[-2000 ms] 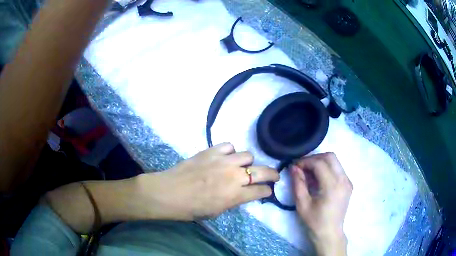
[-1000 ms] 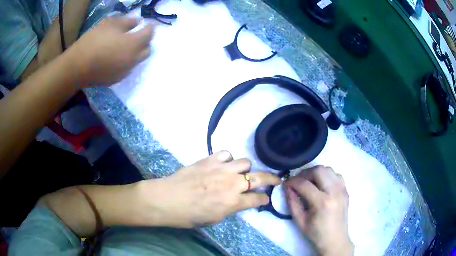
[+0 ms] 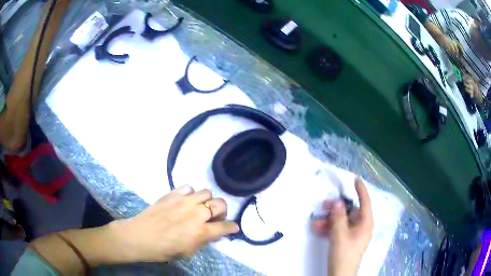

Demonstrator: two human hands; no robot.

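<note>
A black headband (image 3: 215, 112) lies curved on the white sheet (image 3: 134, 135). An ear cup with a thick oval pad (image 3: 249, 161) lies inside its curve. My left hand (image 3: 177, 222), with a ring, is over the headband's lower end, fingertips on the stem of a black yoke (image 3: 258, 240); its grip is partly hidden. A thin dark wire shows inside this yoke's curve. My right hand (image 3: 347, 229), partly blurred, is apart at the right, fingers bent around a small dark part (image 3: 347, 204) that is mostly hidden.
Three loose yokes (image 3: 204, 89) lie toward the upper left, near a labelled bag (image 3: 89, 31). Bubble wrap (image 3: 129, 178) borders the sheet. The green conveyor (image 3: 366, 81) carries dark parts and a headset (image 3: 425, 110). A neighbour's arm (image 3: 21, 102) is at left.
My right hand has left the lower yoke and moved right. The yoke near the headband's right end is gone from there. The view has shifted, and the neighbour's hand has left the sheet.
</note>
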